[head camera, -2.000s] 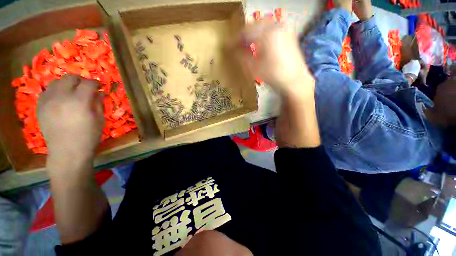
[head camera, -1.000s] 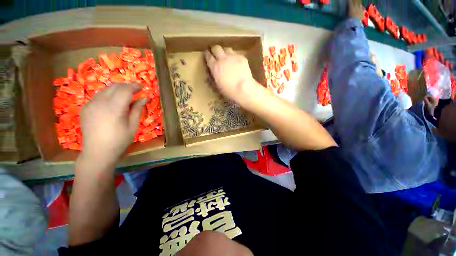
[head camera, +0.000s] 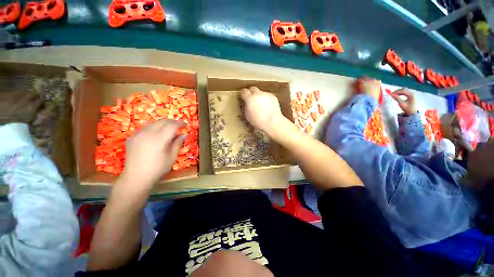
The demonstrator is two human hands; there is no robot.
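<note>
A brown cardboard box (head camera: 189, 77) holds a heap of small orange plastic parts (head camera: 124, 121). My left hand (head camera: 153, 147) is over the heap, blurred, with its thumb and fingers bent near each other; whether it holds a part cannot be told. A second cardboard box (head camera: 246, 84) stands just to the right, with small dark metal parts (head camera: 223, 152) scattered on its bottom. My right hand (head camera: 261, 111) is inside this box towards its back, fingertips pointing down and partly hidden; I cannot tell if it grips a metal part.
Loose orange parts (head camera: 306, 112) lie right of the boxes. Behind runs a green conveyor belt (head camera: 216, 27) with orange controller housings (head camera: 290, 33). At right a person in a denim sleeve (head camera: 374, 173) works with orange parts. At left another person's sleeve (head camera: 38, 200) reaches to a third box (head camera: 65, 146).
The view has shifted, so the boxes sit lower and further right and more of the belt shows. An arm now reaches into the left box. My hands stay over the same two boxes.
</note>
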